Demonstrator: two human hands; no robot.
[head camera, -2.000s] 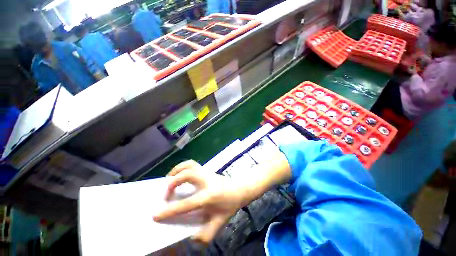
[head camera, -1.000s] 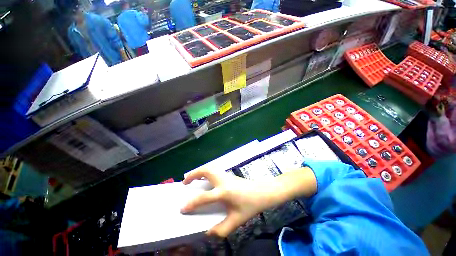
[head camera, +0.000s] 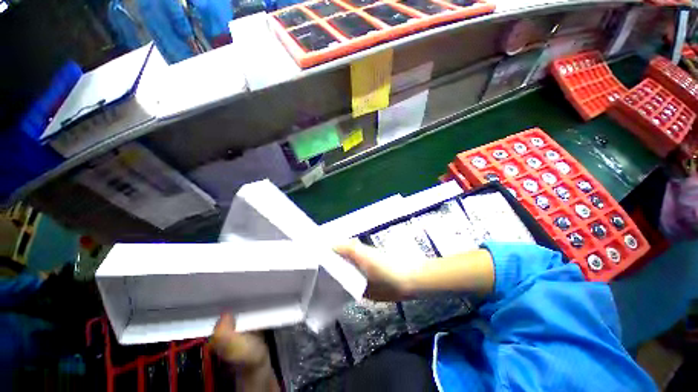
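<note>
A white carton part (head camera: 207, 287) shows its hollow, open side toward me at the lower left. A second white carton part (head camera: 279, 218) slants behind and across its right end. My right hand (head camera: 383, 272) grips the second part at its lower right end. My left hand (head camera: 241, 348), blurred, holds the first part at its lower edge; its thumb reaches over the rim. To the right a black tray (head camera: 524, 218) holds several silvery bubble-bagged pieces (head camera: 428, 237), partly hidden by my right forearm.
Orange-red trays with round parts (head camera: 551, 191) lie on the green bench (head camera: 505, 130), with more trays farther right. A shelf above carries a clipboard (head camera: 99, 88) and an orange-red tray with black parts (head camera: 367, 27). Red-framed trays (head camera: 161, 367) show at the lower left.
The single closed-looking white carton is now two separate hollow parts. My left hand has come into view below. My right hand has moved slightly right and turned its grip.
</note>
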